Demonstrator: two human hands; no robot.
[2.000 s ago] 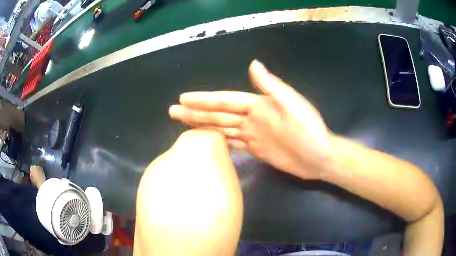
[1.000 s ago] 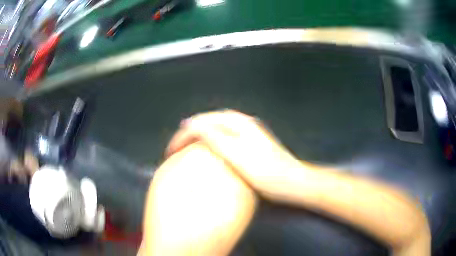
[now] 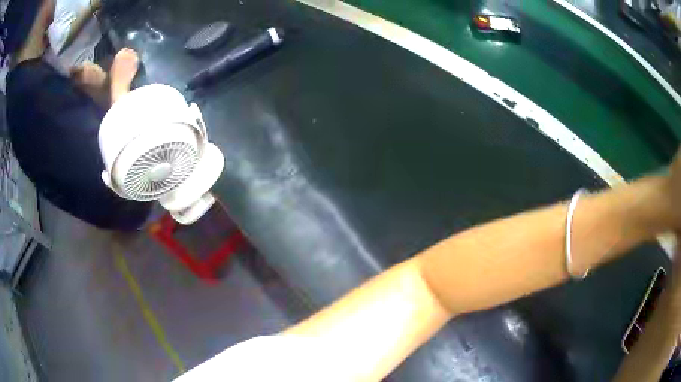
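Note:
My left forearm [image 3: 508, 254], bare with a pale thin band near the wrist, crosses the lower right of the view. It reaches the right edge, where the hand is cut off. Part of my right forearm [image 3: 664, 347] shows at the lower right edge, and its hand is out of view. A smartphone [image 3: 644, 317] with a pale rim lies on the bench beside it, partly hidden and cut off. I cannot tell whether the hands hold anything.
A white fan [image 3: 160, 168] stands at the left bench edge. Behind it lie a dark cylinder [image 3: 237, 60] and a dark oval piece [image 3: 208, 36]. A unit [image 3: 496, 25] rides the green belt beyond the pale rail [image 3: 478, 78]. A seated person [image 3: 56, 142] is left; a red frame [image 3: 198, 254] is below.
The view has swung left and down. The hands were together at mid-bench and are now out at the right edge. The fan appears larger and higher, and the smartphone sits lower.

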